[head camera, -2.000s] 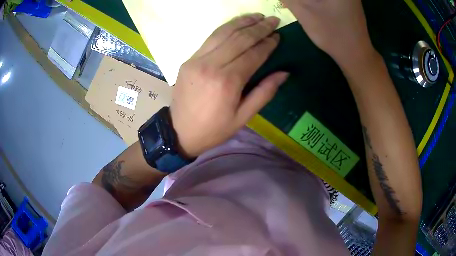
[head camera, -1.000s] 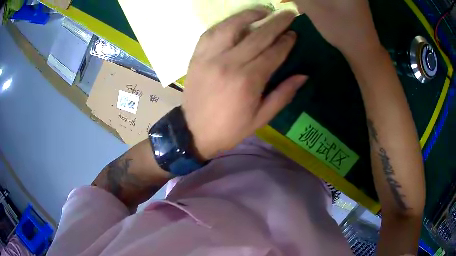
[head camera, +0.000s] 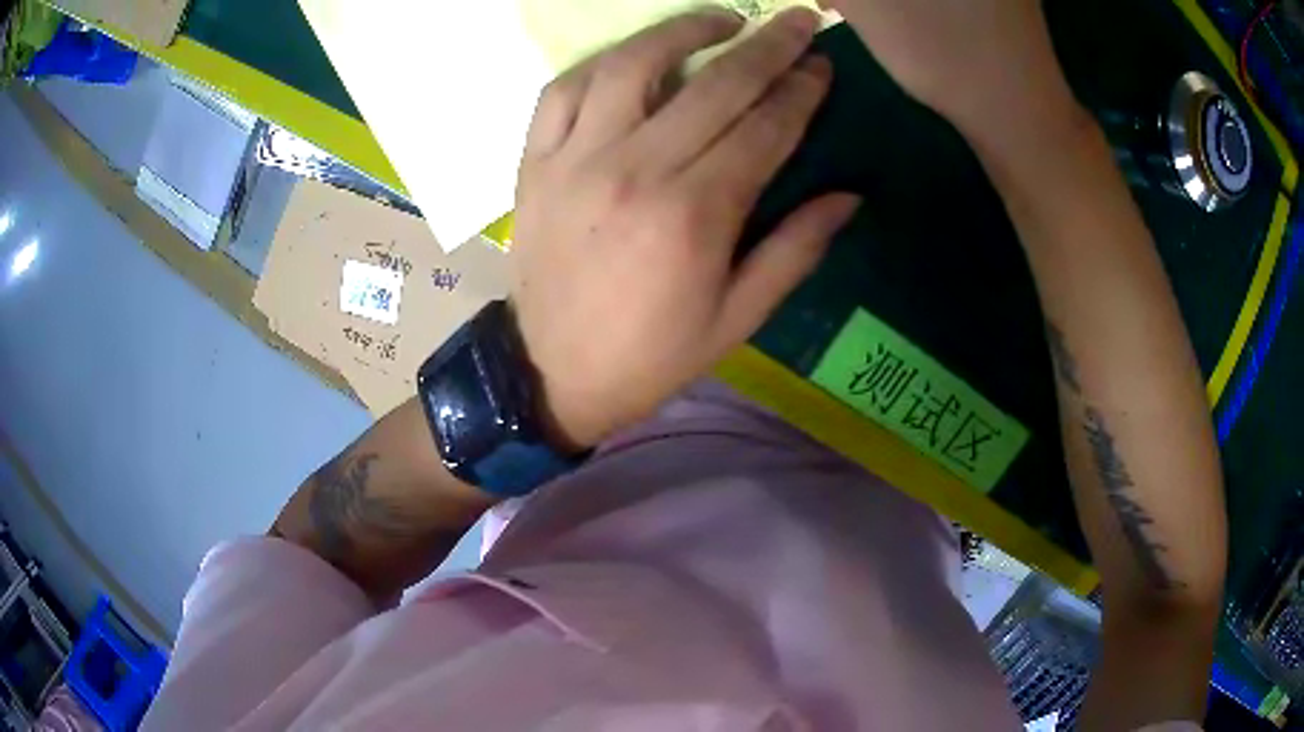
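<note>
A pale yellow paper lies on the dark green mat at the top left and is cut off by the top edge. Small handwriting shows near its right end. My left hand rests flat on the paper's lower edge, palm down, thumb spread, holding nothing. A dark smartwatch is on that wrist. My right hand is at the top edge beside the paper's right end; its fingers are cut off, so any held thing is hidden. A round silver push-button switch lies on the mat at the far right.
A green label with black characters is at the bench's front edge, beside yellow tape. A brown carton with a white sticker is below the bench at left. A blue plastic object is at lower left. Red wire shows at top right.
The paper has slid left in view. My left hand has shifted slightly right and up since the first frame. My right hand remains at the top edge.
</note>
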